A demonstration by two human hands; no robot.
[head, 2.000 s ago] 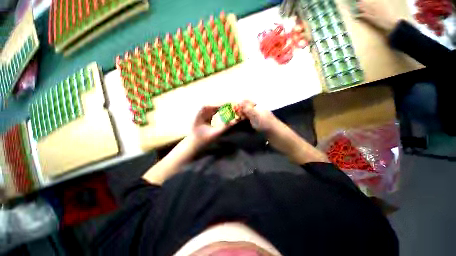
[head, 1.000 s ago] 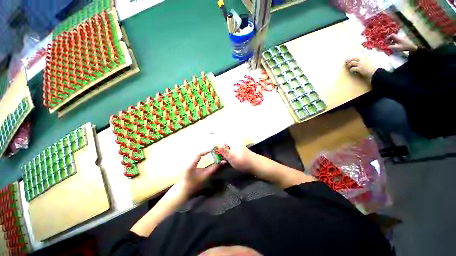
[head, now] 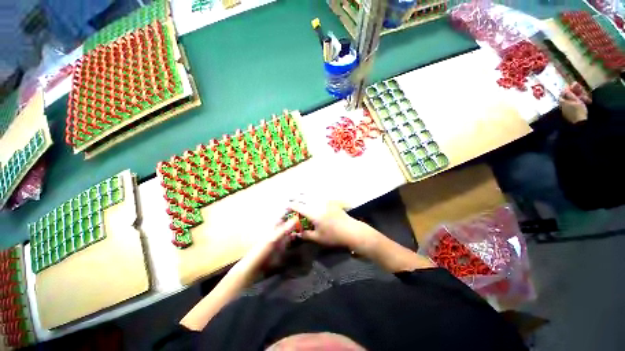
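Observation:
A small green unit with a red ring part (head: pixel 299 221) is held between my two hands near the bench's front edge. My left hand (head: pixel 275 240) grips it from the left. My right hand (head: pixel 330 225) is on it from the right, fingers over its top. The fingers hide much of the unit. Fitted units (head: pixel 233 161) stand in dense red-green rows on a cardboard sheet (head: pixel 226 230), just beyond my hands. A loose red pile (head: pixel 351 136) lies on the white surface to the right of the rows.
Bare-unit arrays lie at left (head: pixel 72 223) and right (head: pixel 408 130). A blue pen pot (head: pixel 340 74) stands by a metal post (head: pixel 370 48). Stacked layers (head: pixel 123 86) are at back left. A bag of red parts (head: pixel 466 260) sits in a carton below. Another person's hand (head: pixel 574 103) is at right.
My right hand has closed further over the unit, and both hands now cover more of it. The other person's hands have moved right, off the cardboard.

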